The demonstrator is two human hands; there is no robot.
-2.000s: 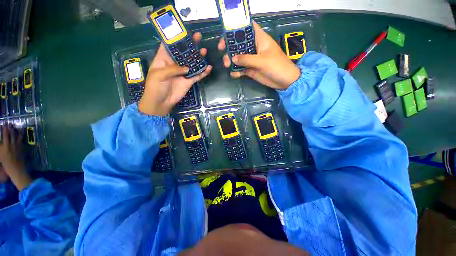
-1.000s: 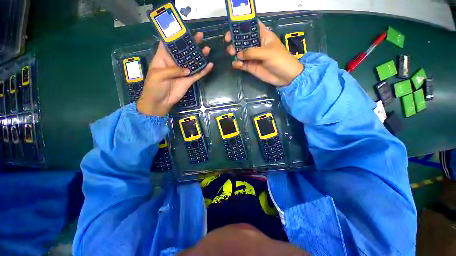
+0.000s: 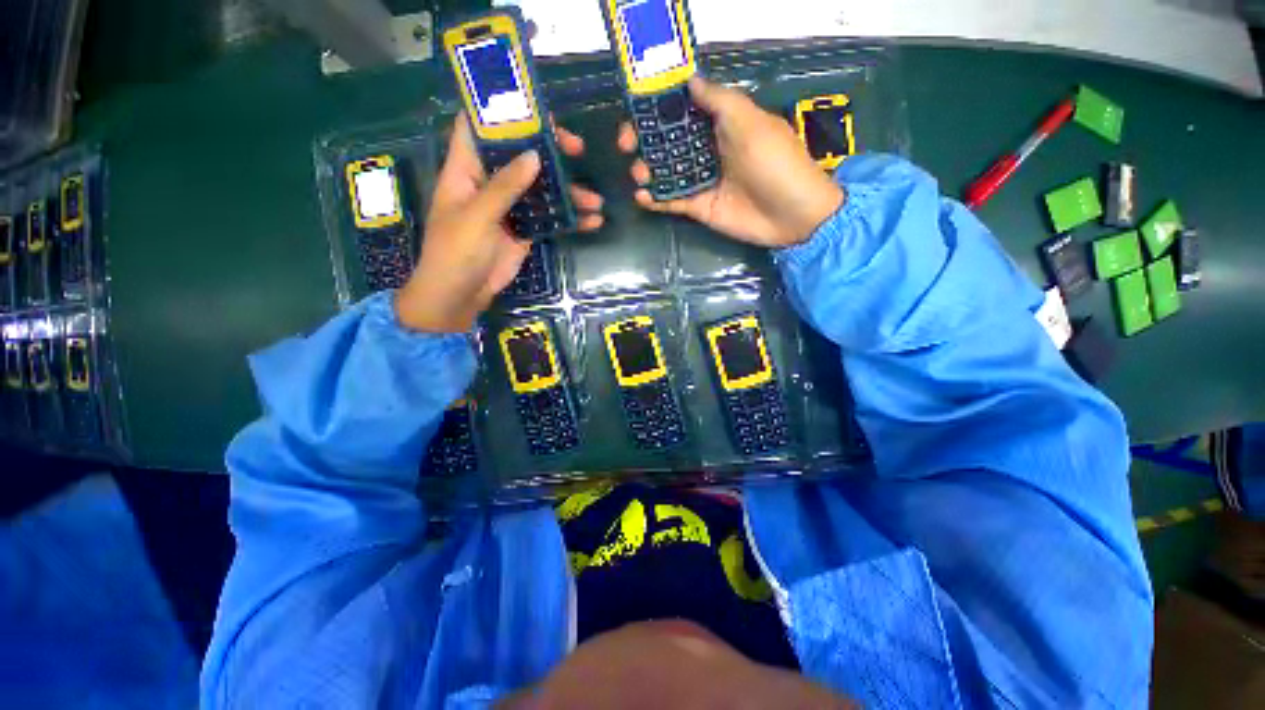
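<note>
My left hand (image 3: 479, 229) holds a yellow-framed keypad phone (image 3: 497, 86) upright over the tray's far part, its blue-and-white display lit, my thumb on the upper keypad. My right hand (image 3: 756, 167) holds another keypad phone (image 3: 676, 143), also lit; its top is cut off by the picture's upper edge. My right thumb lies at its side, near the top of the keypad. Below is a clear plastic tray (image 3: 611, 278) with several phones in its pockets. One at the far left has a white lit display (image 3: 373, 190); the others' visible displays are dark.
Green blocks (image 3: 1072, 204), black blocks (image 3: 1065, 261) and a red pen (image 3: 1020, 156) lie at the right. Another tray of phones (image 3: 56, 284) is at the far left, with blue cloth below it. A white strip (image 3: 888, 20) runs along the far side.
The left phone has turned more upright and moved slightly right, and my left thumb has moved up its keypad. My right thumb has left the keys for the phone's side. The right phone has shifted slightly left.
</note>
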